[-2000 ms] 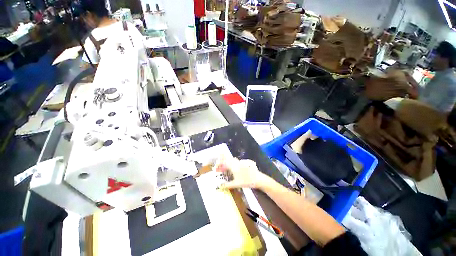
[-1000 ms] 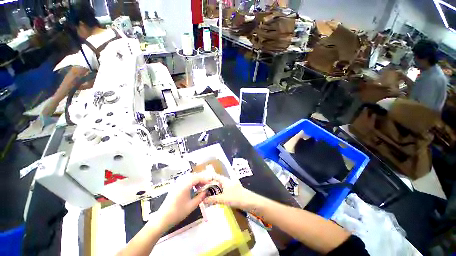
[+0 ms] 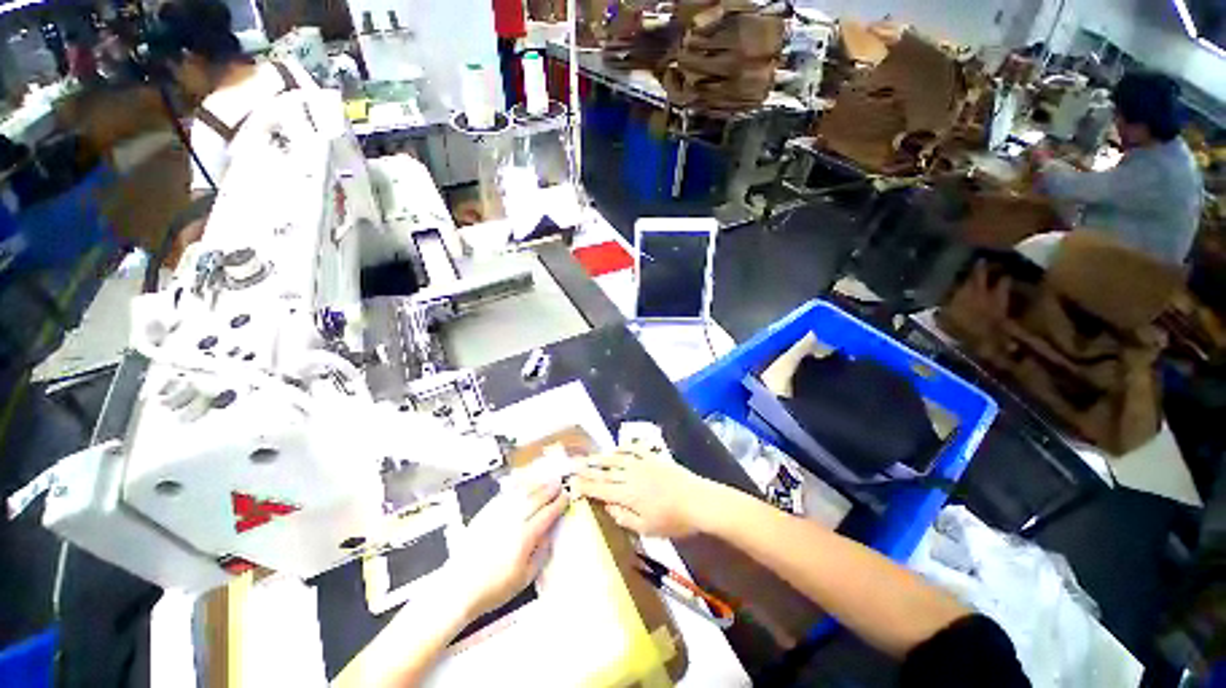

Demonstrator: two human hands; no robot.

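Note:
My left hand [image 3: 514,540] and my right hand [image 3: 637,492] meet above the right part of the white template [image 3: 285,634]. Their fingertips pinch a small whitish piece that looks like a brand label [image 3: 570,480], mostly hidden by the fingers. The black panel [image 3: 352,621] lies flat on the template, partly covered by my left hand and forearm. The white presser frame [image 3: 378,581] rests over the panel, beside the needle head. The orange-handled thread snips [image 3: 697,593] lie at the template's right edge.
The white sewing machine [image 3: 222,470] stands at the left. Spare labels [image 3: 643,436] lie just beyond my right hand. A blue bin [image 3: 971,430] with black pieces and a clear plastic bag [image 3: 1002,591] are at the right. A dark screen [image 3: 675,273] stands behind. Two people sit further back.
My left hand has come in from out of view and joined my right hand. Both have since shifted slightly away from me. The piece's black lettering, visible a second ago, is now covered by fingers.

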